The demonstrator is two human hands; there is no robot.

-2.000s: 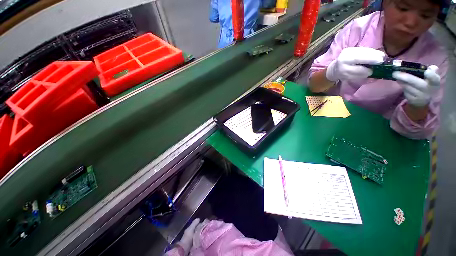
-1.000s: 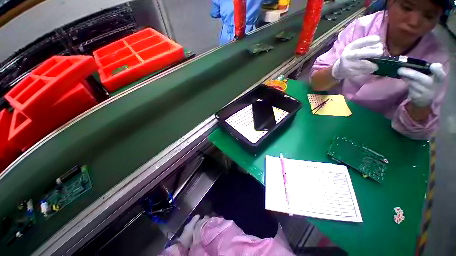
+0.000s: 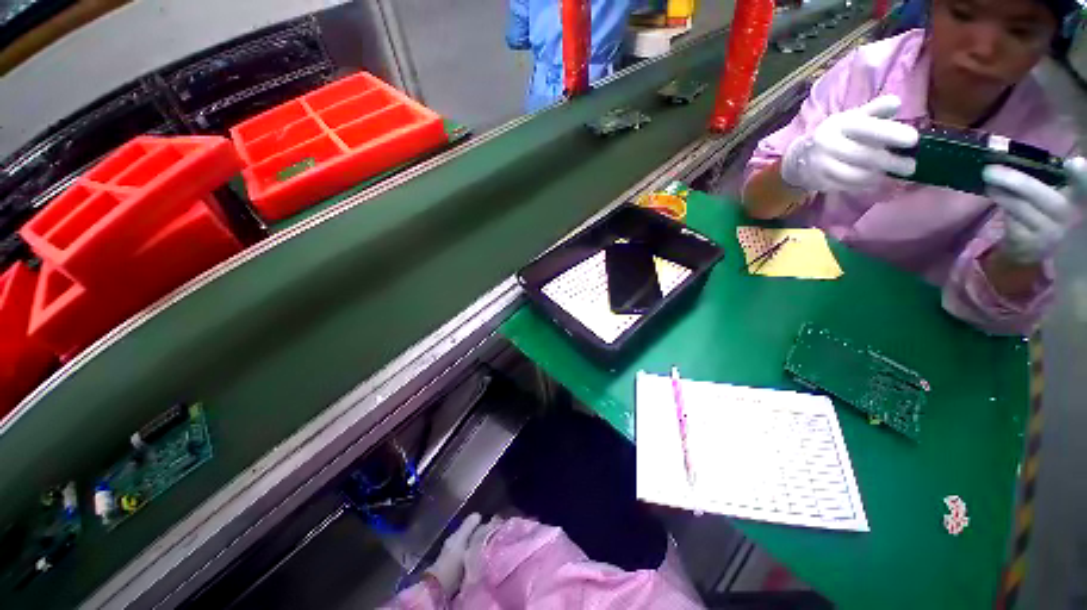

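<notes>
At the bottom edge, one white-gloved hand (image 3: 458, 555) of mine shows beside my pink sleeve. It is small and partly hidden; its fingers and which hand it is are unclear. My other hand cannot be made out. Nearest on the green belt, a circuit board (image 3: 165, 462) lies component side up, with another board (image 3: 45, 531) left of it, partly cut off. On the green table, a white record sheet (image 3: 763, 459) bears a pink pen (image 3: 682, 427). A circuit board (image 3: 856, 379) lies beyond it, solder side up.
A black tray (image 3: 569, 329) holds a label sheet and a dark flat object. A yellow paper (image 3: 813, 260) with a thin dark tool and small labels (image 3: 955, 515) lie on the table. A coworker in pink holds a board (image 3: 954, 163). Red divided trays (image 3: 340, 134) stand across the belt.
The near boards on the belt have shifted slightly left and down in the picture. The coworker has tilted the held board and moved their fingers on it. My visible hand stays low, nearly unmoved.
</notes>
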